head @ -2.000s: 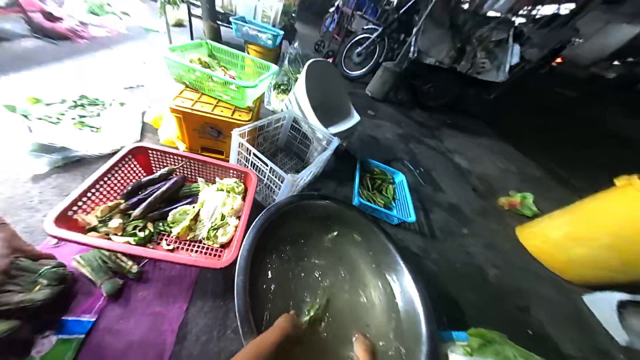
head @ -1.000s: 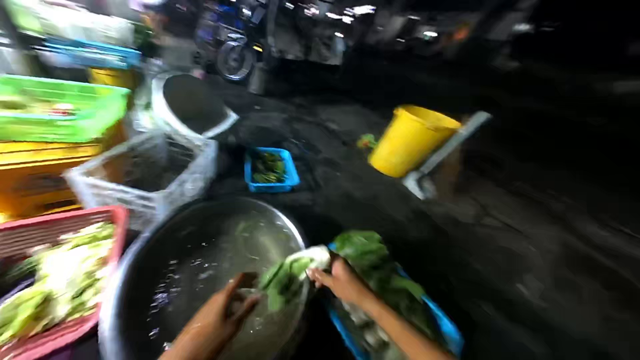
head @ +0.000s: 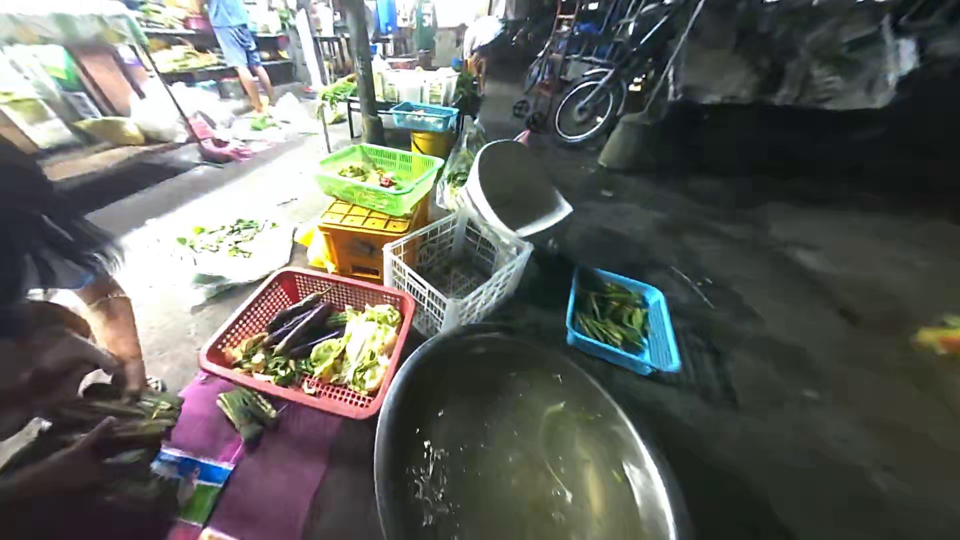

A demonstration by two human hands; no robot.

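Neither of my hands shows in the head view now. A large metal basin (head: 480, 405) of cloudy water stands at the lower centre, with bits of green floating in it. To its left is a red perforated plastic basket (head: 349, 409) holding eggplants (head: 304, 326) and pale leafy vegetables (head: 371, 345). A blue plastic basket (head: 664, 330) with green pods or leaves (head: 615, 315) sits right of the basin, on the dark ground.
A white plastic crate (head: 450, 307) stands beyond the basin, near a tilted white tub (head: 517, 187) and a green basket (head: 379, 199) on an orange crate (head: 352, 244). At left, another person's hands (head: 124, 360) hold green bundles. A motorcycle wheel (head: 589, 109) is behind.
Both my hands, over the basin with a white-stemmed leafy vegetable one second ago, are out of view. The view has swung left, and the basket of leaves and the yellow bucket at right no longer show.
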